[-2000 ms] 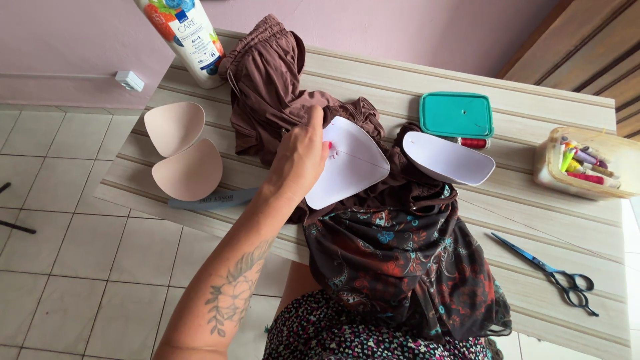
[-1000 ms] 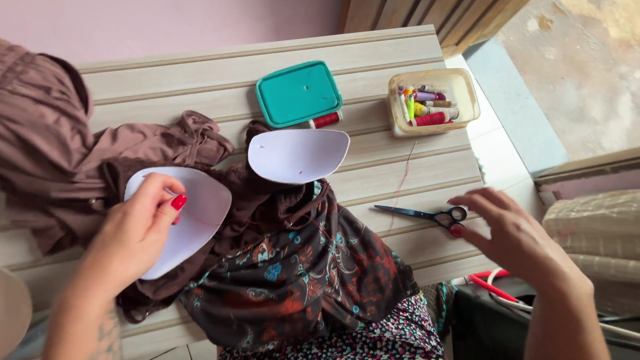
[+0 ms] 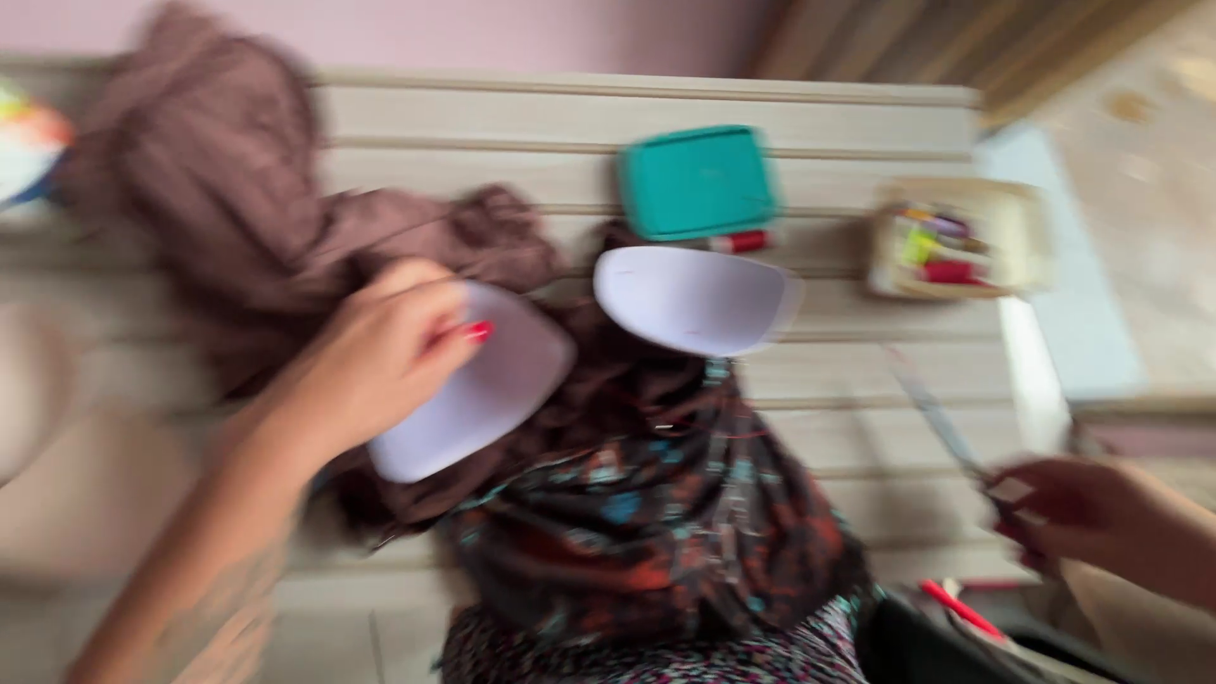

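Note:
My left hand (image 3: 408, 342) is over the left white bra cup (image 3: 484, 399), thumb and fingers pinched together; blur hides whether something small is between them. That cup lies on a dark printed garment (image 3: 655, 513) with brown fabric edges, spread over my lap and the table. A second white cup (image 3: 698, 302) sits on its upper right part. In my right hand (image 3: 1054, 513), at the right edge of the table, is a pair of scissors (image 3: 936, 408), held by the handles with the blades pointing up and away.
A teal lid (image 3: 698, 182) lies on the slatted table (image 3: 532, 114) beside a red thread spool (image 3: 746, 241). To the right stands a plastic box (image 3: 1021, 237) of spools. Brown fabric (image 3: 228, 190) and beige cups (image 3: 104, 475) are at left, near a printed bottle (image 3: 28, 147).
My right hand, over the scissors handles a second ago, has picked the scissors up off the table. My left hand stays at the left white cup. The view has shifted.

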